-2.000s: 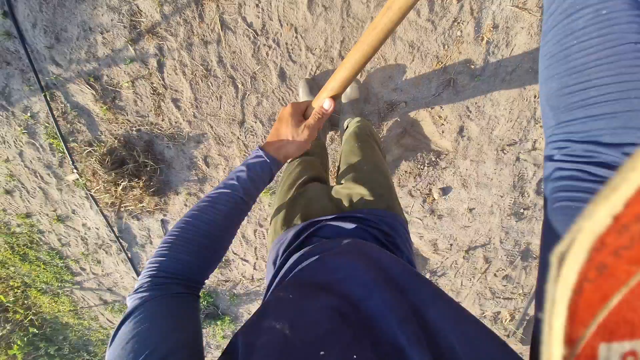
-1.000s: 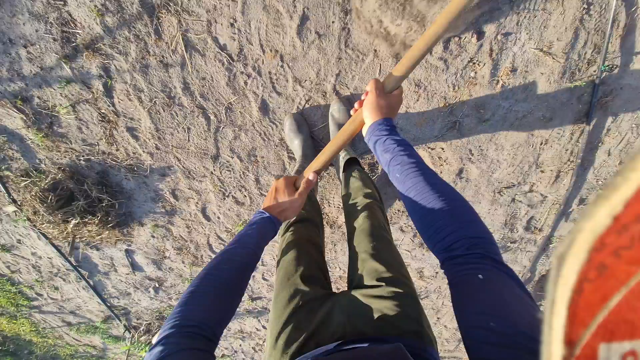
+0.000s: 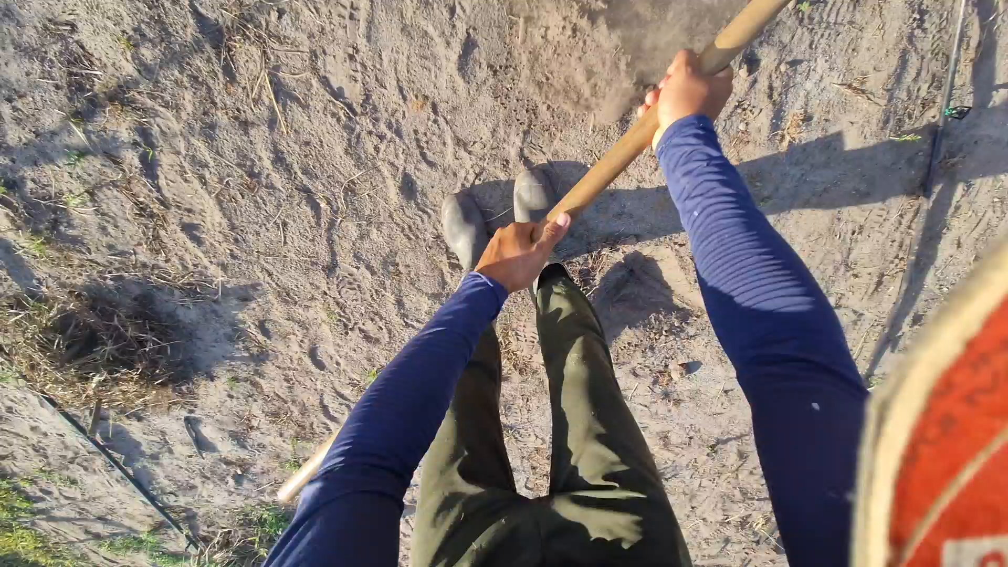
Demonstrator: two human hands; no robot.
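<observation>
A long wooden tool handle (image 3: 610, 167) runs diagonally from the top right edge down past my left forearm, where its lower end shows. My left hand (image 3: 521, 250) is closed around it near the middle, in front of my boots. Higher up, my right hand (image 3: 689, 90) grips the same handle from the right. The tool's head is out of view beyond the top edge. Loose, blurred sandy soil (image 3: 598, 67) lies to the left of the upper handle, close to my right hand.
My grey boots (image 3: 463, 224) stand on sandy ground. A clump of dry grass (image 3: 102, 339) is at left. Thin dark irrigation tubes run along the left (image 3: 118, 465) and right (image 3: 937, 142). A blurred red and cream object (image 3: 945, 425) covers the lower right.
Two seconds ago only my left hand was visible on the handle; one second ago my right hand gripped it too. Since then, soil near the handle's upper part has become more disturbed.
</observation>
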